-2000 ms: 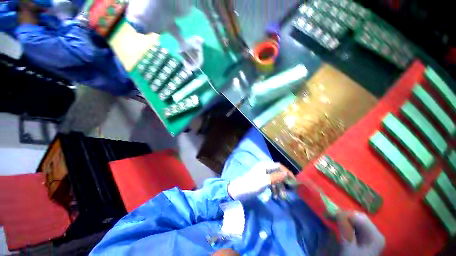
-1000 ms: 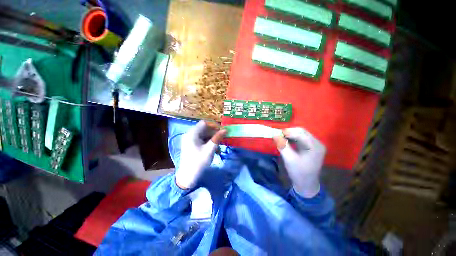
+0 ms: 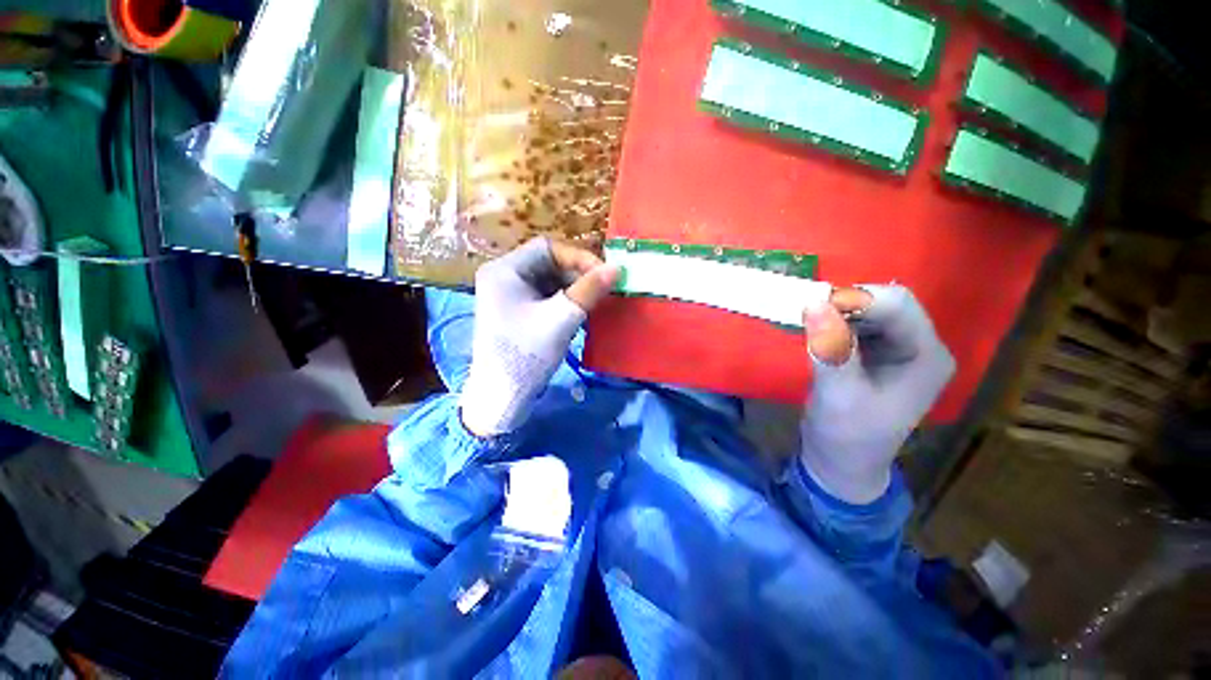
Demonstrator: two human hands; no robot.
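Note:
My left hand (image 3: 527, 326), in a white glove with bare fingertips, pinches the left end of a pale strip (image 3: 724, 286). My right hand (image 3: 870, 379), gloved the same way, pinches its right end. The strip is whitish with a mint left end and is stretched between the hands over a circuit board strip (image 3: 784, 262). Only the board's dark green upper edge shows; the rest is hidden. Whether the strip touches the board I cannot tell. The board lies on the red mat (image 3: 638, 352).
Covered boards (image 3: 813, 106) lie at the back of the mat. Left of it are a tan sheet with amber dots (image 3: 565, 166), a loose mint strip (image 3: 376, 173), a bagged strip bundle (image 3: 272, 100), a tape roll (image 3: 160, 20), a pointed tool (image 3: 247, 246) and a neighbouring green bench (image 3: 160, 399).
Both hands have moved up from the mat's front edge with the strip, which now covers most of the board that was bare. The camera view has turned and shifted.

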